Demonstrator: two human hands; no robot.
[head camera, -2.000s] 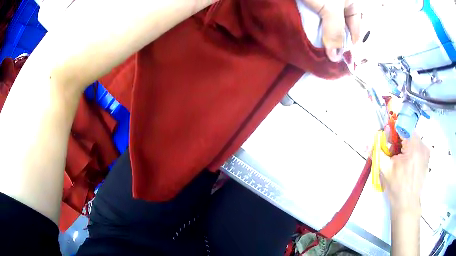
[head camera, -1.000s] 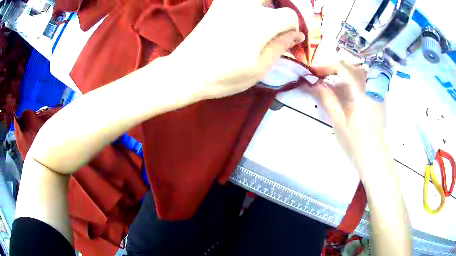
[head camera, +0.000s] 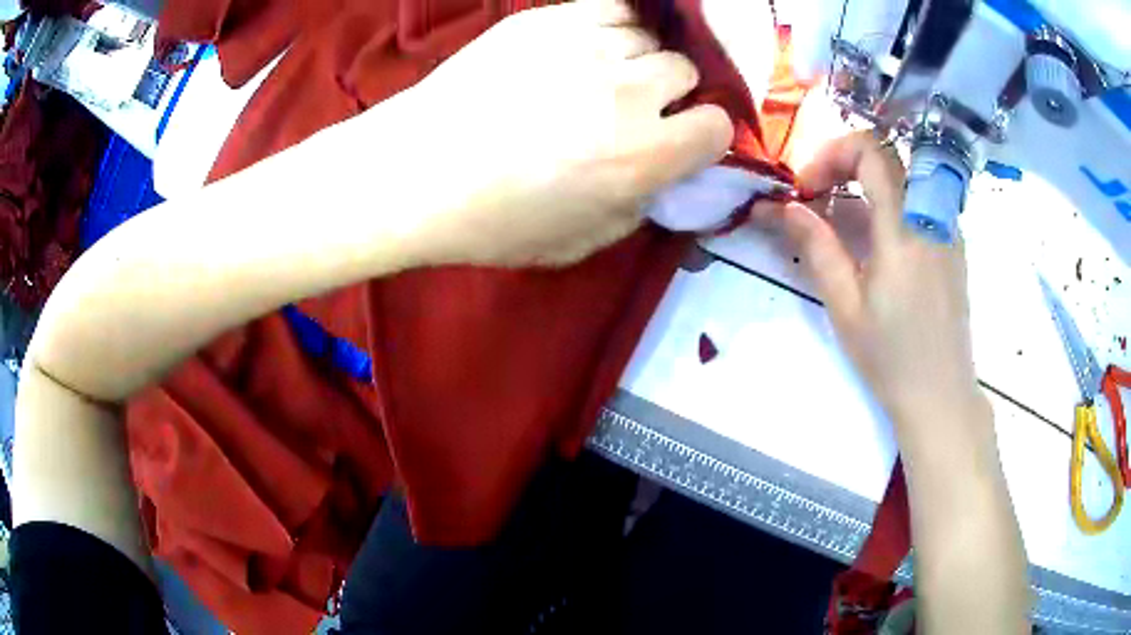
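A rust-red garment panel (head camera: 496, 372) hangs from the white machine table over the black-clothed lap. My left hand (head camera: 620, 137) grips its upper part, fingers curled into the cloth. A white pocket or facing piece (head camera: 705, 202) shows between the red layers beside my left hand. My right hand (head camera: 887, 248) pinches the red edge between thumb and finger, close to the machine's metal parts. The exact fingertip contact is small and bright. The scissors (head camera: 1086, 422), with one yellow and one orange-red handle, lie on the table at the right.
The white sewing machine (head camera: 1005, 99) stands at the upper right. The ruler strip (head camera: 732, 478) runs along the table edge. A dark red scrap (head camera: 707, 347) lies on the table. A red strip (head camera: 887, 533) hangs near my right forearm. More red pieces (head camera: 236, 484) lie at the left by the blue crate (head camera: 114, 192).
The scissors were in my right hand two seconds ago and now lie on the table. My right hand has moved to the cloth edge. A dark red scrap now shows on the table.
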